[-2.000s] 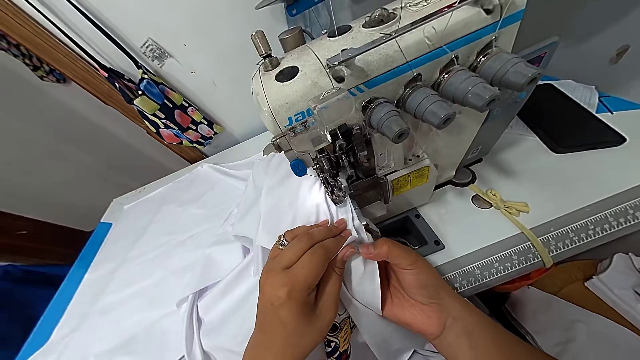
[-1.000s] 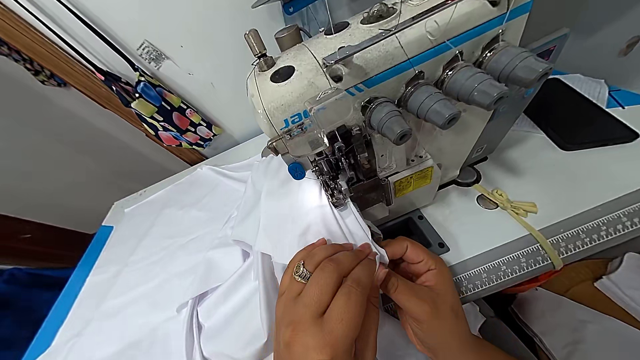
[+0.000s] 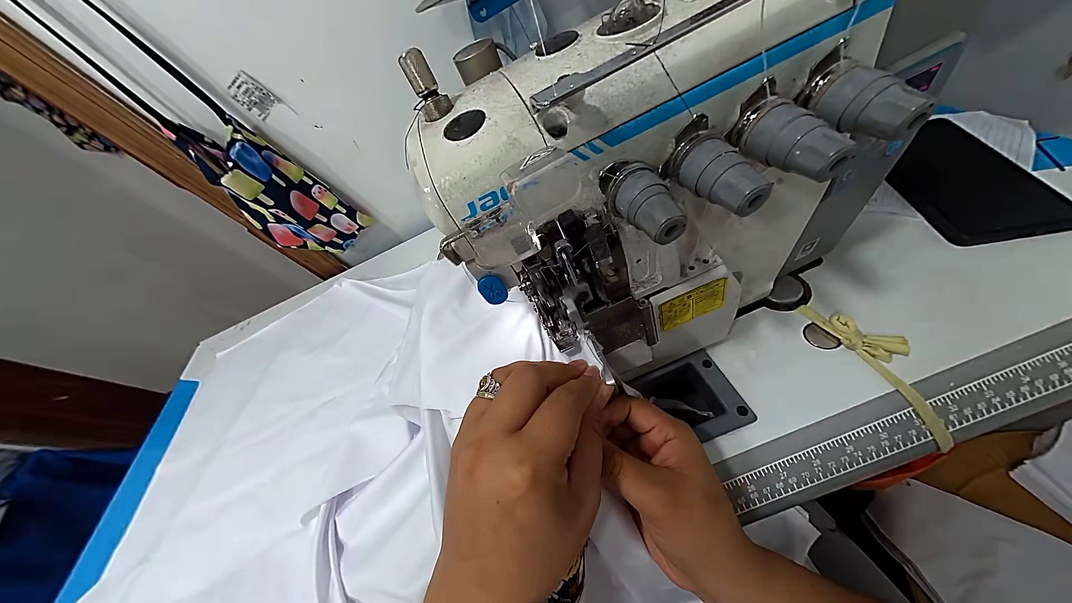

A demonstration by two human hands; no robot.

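Note:
White fabric [image 3: 360, 368] spreads over the left of the table and runs under the presser foot [image 3: 568, 331] of an overlock sewing machine [image 3: 703, 142]. Just in front of the foot, my left hand [image 3: 523, 469], with a ring on one finger, pinches the fabric edge between its fingertips. My right hand [image 3: 670, 486] is close beside it, its thumb and fingers closed on the same edge. The fingertips of both hands nearly meet, and part of the edge is hidden behind them. More of the cloth hangs down between and below my wrists.
A measuring tape strip [image 3: 888, 435] lines the table's front edge, with a yellow tie [image 3: 900, 389] around it. A dark phone or tablet [image 3: 980, 184] lies at the right. A popsicle-print cloth pouch [image 3: 285, 197] hangs at the left. White fabric pieces [image 3: 971, 536] lie below the table.
Both hands have moved nearer to the presser foot than one second ago. The fabric edge, earlier stretched out between foot and hands, now shows only a short length there.

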